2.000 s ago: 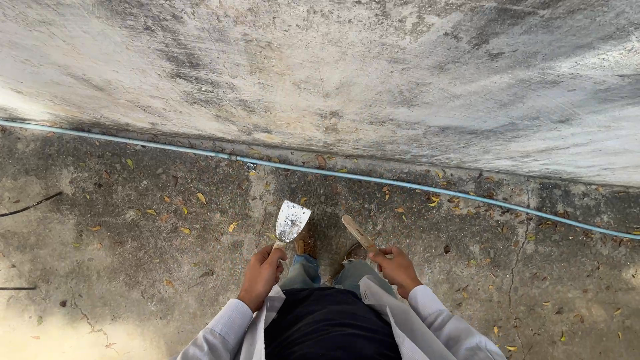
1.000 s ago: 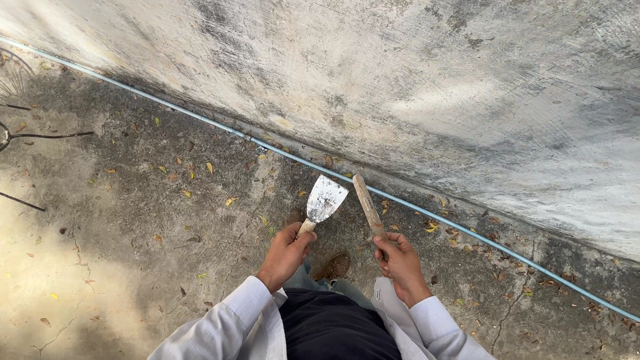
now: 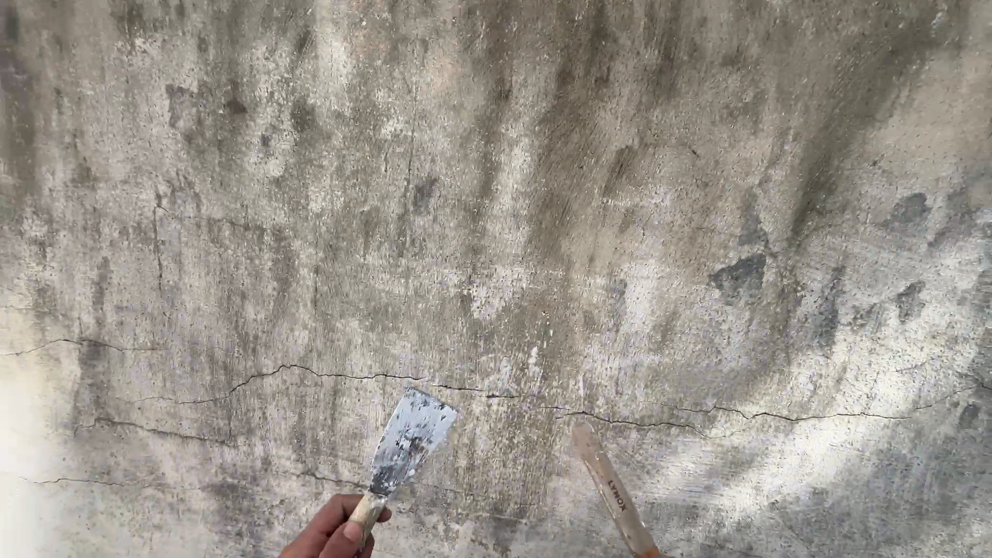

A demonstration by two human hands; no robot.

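Near the bottom, left of centre, my left hand (image 3: 337, 531) is closed around the light handle of a putty knife (image 3: 411, 438). Its flat metal blade points up and is spotted with white and dark residue. To the right, a Lynox wooden handle (image 3: 612, 492) slants up and left from the bottom edge. Only a sliver of my right hand (image 3: 649, 553) shows at its lower end; the rest of that hand is out of the frame, as is whatever the handle belongs to. Whether the blade touches the wall cannot be told.
A weathered plaster wall (image 3: 496, 194) fills the view, with grey and dark stains. A thin crack (image 3: 349, 376) runs across it just above the tools. Dark bare patches (image 3: 740, 277) mark the right side, and bright light falls at the lower right and left edge.
The view has swung up from the ground and the blue pipe to the wall. Both hands now sit lower in the frame, the right one nearly out of it. Each tool is still held.
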